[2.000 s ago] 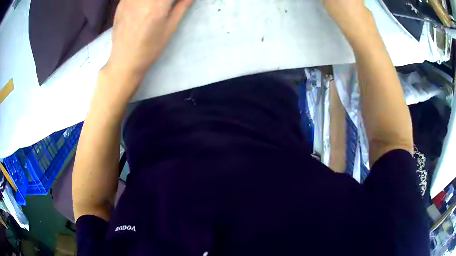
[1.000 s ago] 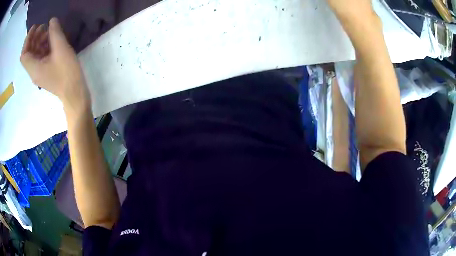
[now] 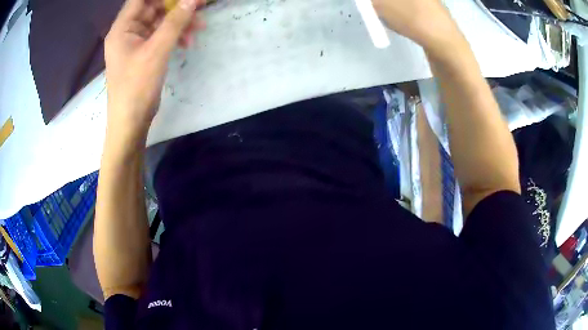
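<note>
My left hand (image 3: 143, 48) is at the top left over the white table cover (image 3: 258, 71), its thumb and fingers pinching a yellow strip (image 3: 171, 4) that the top edge cuts off. My right hand (image 3: 409, 18) is at the top, partly cut off, with a thin white stick (image 3: 372, 24) sticking out beside it, pointing down towards me. The fingers of my right hand are out of the picture. A dark brown-purple fabric piece (image 3: 64, 55) lies flat at the left, partly behind my left hand.
A yellow-tan card strip (image 3: 6, 131) lies at the left edge. Dark cloth (image 3: 509, 24) and a tan handle (image 3: 556, 9) are at the top right. Blue crates (image 3: 45, 222) stand below the table at the left. Pale plastic bags (image 3: 538, 103) are at the right.
My left hand has moved right and up from the fabric and now holds the yellow strip. My right hand has shifted left, and the white stick now shows beside it.
</note>
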